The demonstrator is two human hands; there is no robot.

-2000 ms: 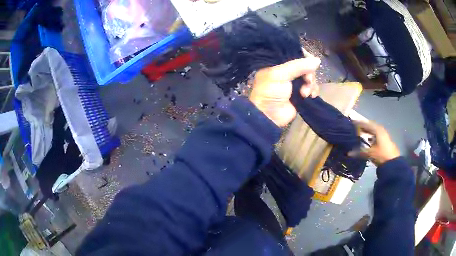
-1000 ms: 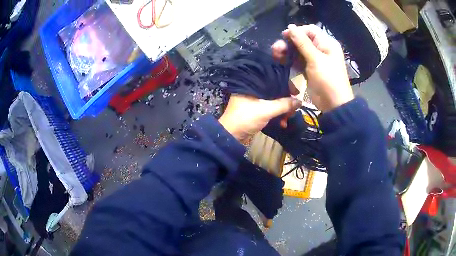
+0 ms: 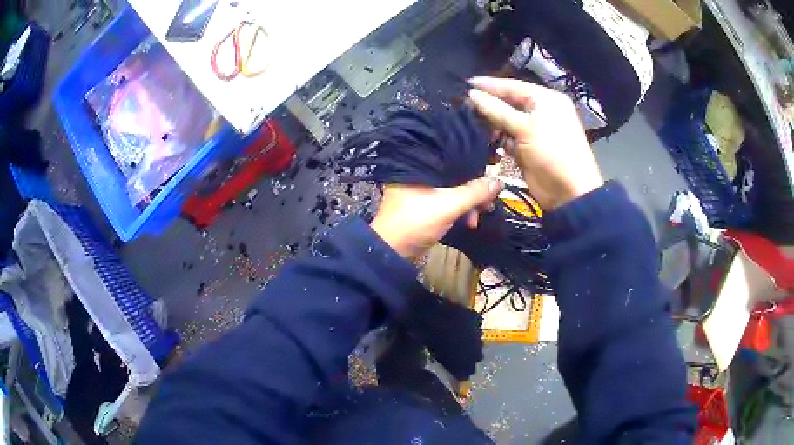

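Note:
A thick bundle of dark navy cords (image 3: 435, 143) is gripped in my left hand (image 3: 427, 213), its ends fanning out to the upper left. My right hand (image 3: 544, 139) is just above and right of it, thumb and forefinger pinched on a thin dark cord end at the bundle. More dark cords (image 3: 514, 252) hang below my hands over a tan wooden stool (image 3: 450, 269) and a yellow-edged board (image 3: 514, 326). Another dark hank (image 3: 448, 335) lies over the stool's near end. Where the pinched cord runs between my hands is not clear.
A white table (image 3: 287, 52) at the top holds scissors (image 3: 237, 52) and a dark phone-like rectangle (image 3: 193, 16). A blue crate (image 3: 96, 174) with plastic bags and a red stool (image 3: 239, 174) stand left. A blue mesh basket (image 3: 113, 278) is lower left. Scraps litter the grey floor.
My right hand has left the bundle's lower end and come up beside my left hand, pinching a thin cord. In the last second both hands have shifted slightly left as the view moved.

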